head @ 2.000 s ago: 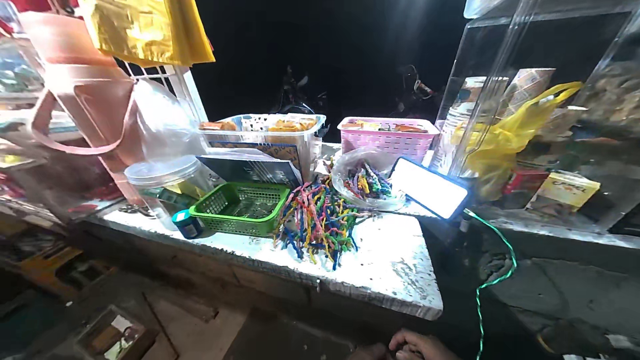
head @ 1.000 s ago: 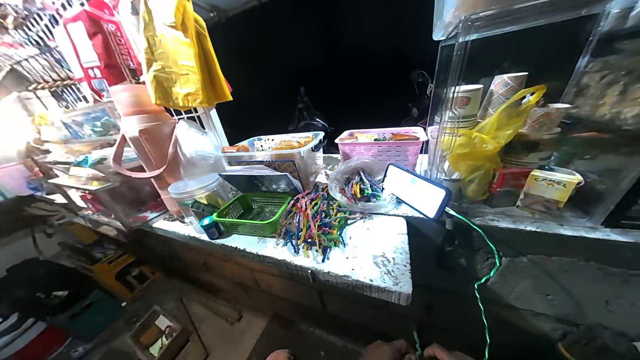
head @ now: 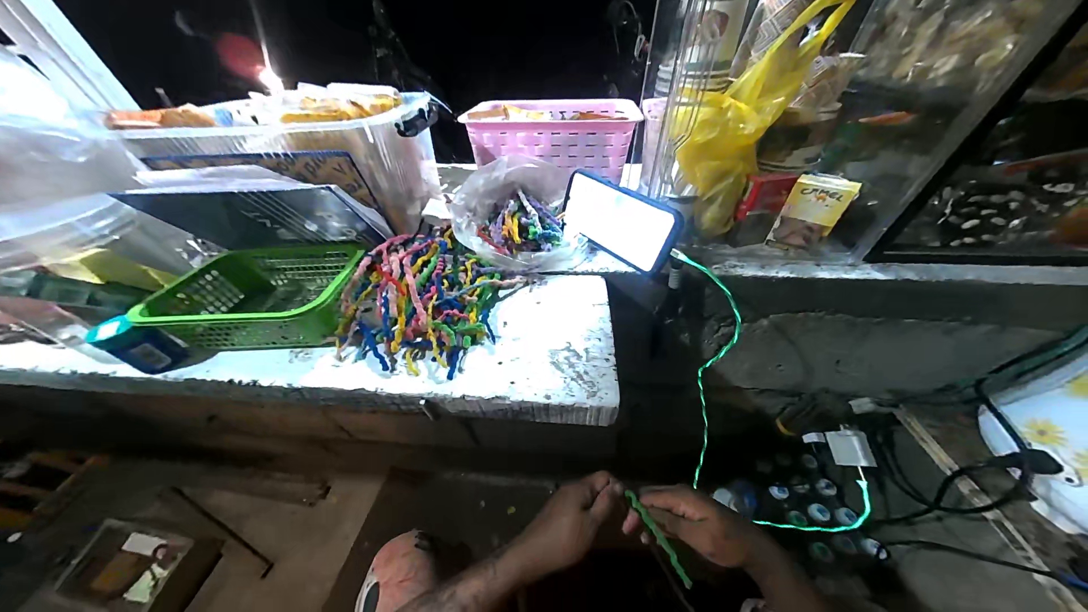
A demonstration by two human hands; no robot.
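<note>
Low in the view, my left hand [head: 571, 518] pinches the upper end of a green twisted strand [head: 659, 537]. My right hand [head: 693, 520] is close beside it, its fingers around the same strand, whose lower end hangs down past them. Beyond my hands, a pile of multicoloured twisted strands [head: 421, 297] lies on the white-painted ledge [head: 561, 357]. A clear plastic bag [head: 501, 200] behind the pile holds more such strands. To the pile's left is a green plastic basket [head: 246, 327].
A phone [head: 623, 223] with a bright screen leans right of the bag, a green cable [head: 704, 374] running down from it. Behind are a pink basket [head: 552, 140] and a clear bin [head: 408, 161]. A yellow bag [head: 722, 136] hangs at the right; bottles [head: 816, 510] stand below.
My hands have come further into view, and the green strand between them now shows plainly. The view has moved nearer to the ledge.
</note>
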